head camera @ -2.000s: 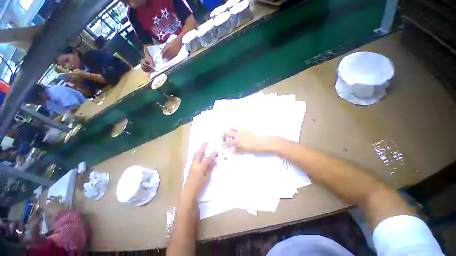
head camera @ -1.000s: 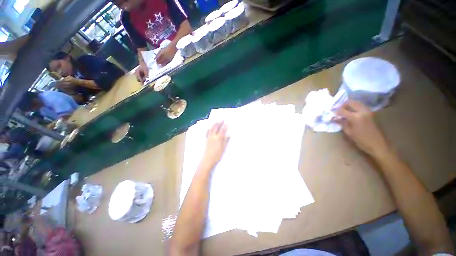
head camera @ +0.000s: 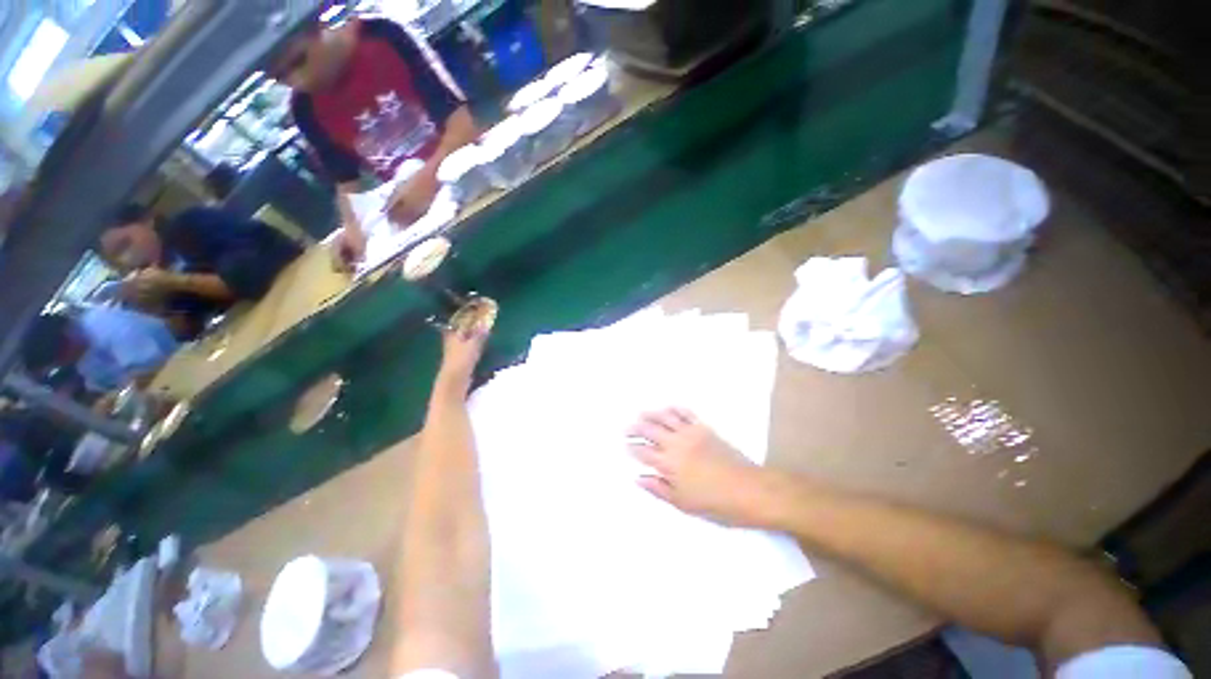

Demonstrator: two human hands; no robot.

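My left hand (head camera: 465, 348) reaches over the green belt and its fingers are on a round gold-coloured metal piece (head camera: 473, 316). My right hand (head camera: 688, 458) lies spread on the stack of white paper sheets (head camera: 598, 531), holding nothing that shows. A single wrapped piece (head camera: 846, 316), crumpled and white, lies on the cardboard right of the paper. A drum-shaped stack of wrapped pieces (head camera: 969, 219) stands just beyond it.
The green conveyor belt (head camera: 691, 199) runs diagonally beyond the paper, with more metal pieces (head camera: 316, 403) on it. White wrapped pieces (head camera: 319, 613) stand at the lower left. Shiny tape (head camera: 983, 431) is on the cardboard. Across the belt, people work beside wrapped stacks (head camera: 531, 126).
My right hand has let go of the crumpled wrapped piece beside the stack and moved left onto the paper. My left hand has moved from the paper out to a metal piece on the belt.
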